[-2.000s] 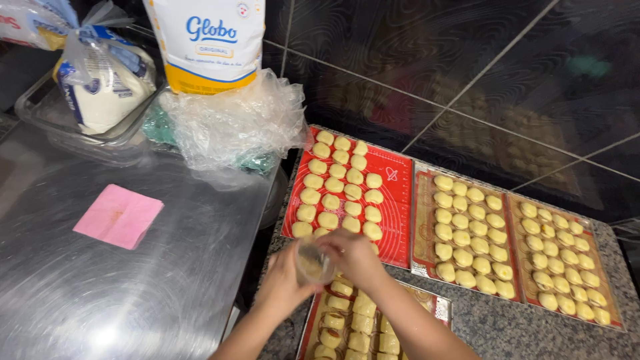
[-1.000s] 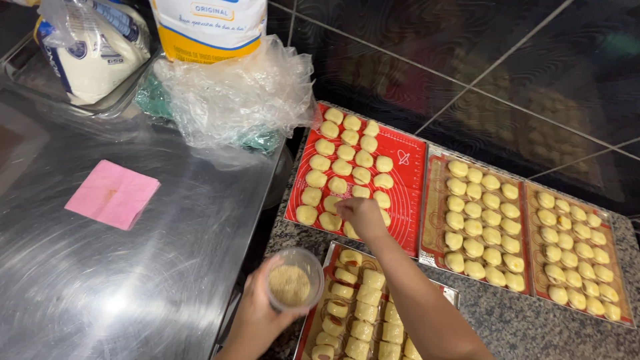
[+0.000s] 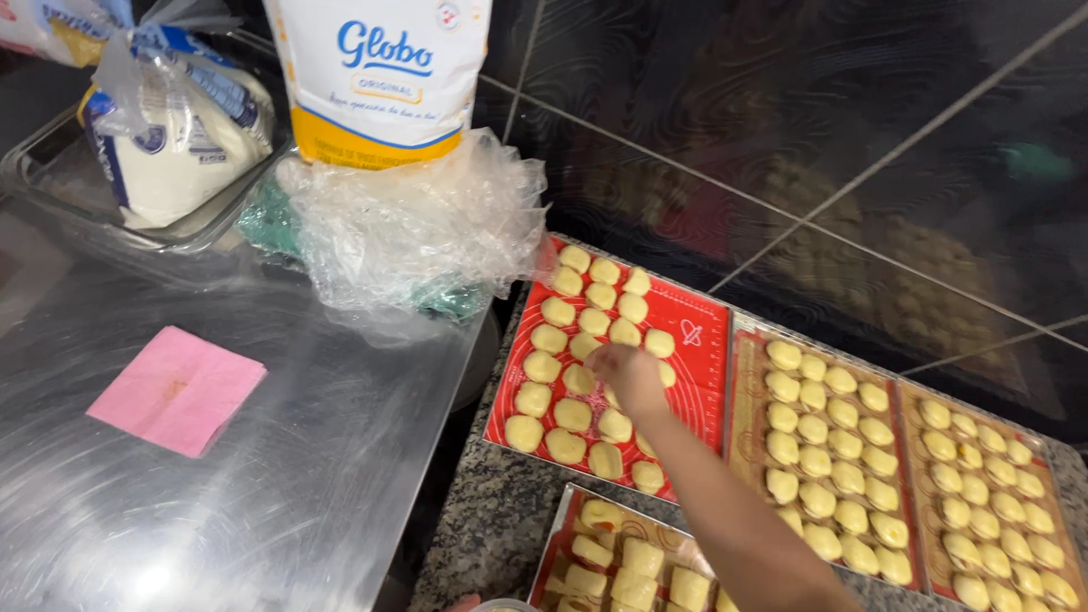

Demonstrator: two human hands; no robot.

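My right hand (image 3: 625,374) reaches over the red silicone mat (image 3: 701,365), its fingertips close together just above the rows of pale dough pieces (image 3: 573,415). Whether anything is pinched between them is too small to tell. Of my left hand (image 3: 464,603) only a sliver shows at the bottom edge, beside the rim of a clear plastic cup (image 3: 503,606); the rest of both is out of frame. Close to the cup, a tray (image 3: 557,544) holds rolled dough pieces, some with an orange filling showing.
Two more trays of dough pieces (image 3: 813,461) (image 3: 973,489) stand to the right on the granite counter (image 3: 484,501), against black wall tiles. On the steel table (image 3: 297,459) lie a pink napkin (image 3: 178,389), crumpled plastic (image 3: 408,221), a Globo flour bag (image 3: 382,76) and a glass dish (image 3: 51,183) holding a tied bag.
My right hand has moved from near the mat's lower edge further up over the dough rows. My left hand and the cup, in full view earlier, are now mostly below the frame.
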